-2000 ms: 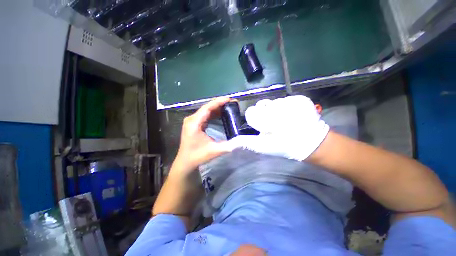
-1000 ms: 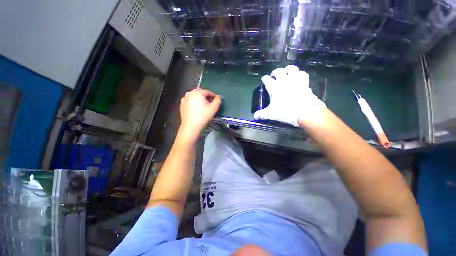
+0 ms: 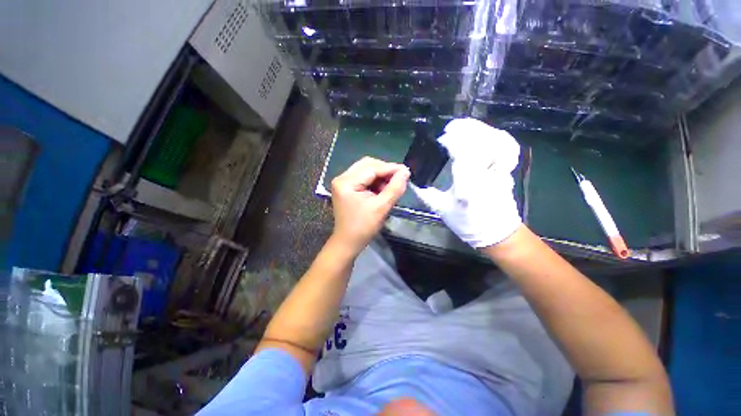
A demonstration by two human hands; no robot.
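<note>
A black moulded part (image 3: pixel 425 159) is over the near part of the green bench top (image 3: pixel 370 140). My right hand (image 3: pixel 481 180), in a white glove, holds the part from its right side between thumb and fingers. My bare left hand (image 3: pixel 370 197) is at the part's lower left, thumb and index finger pinched together close to it; whether they touch the part or hold something small, I cannot tell. A trimming knife (image 3: pixel 600 213) with a white handle and orange-red end lies on the bench top to the right.
High piles of clear trays (image 3: pixel 390 57) with dark contents stand at the back of the bench. A grey machine panel (image 3: pixel 97 57) is at the left, with a green crate (image 3: pixel 175 146) and a blue container (image 3: pixel 140 268) below. A metal edge (image 3: pixel 689 183) bounds the bench at right.
My left hand has moved right, up to the black part. My right hand has turned, and the part now shows tilted between both hands. Two seconds ago both hands held a part nearer my body.
</note>
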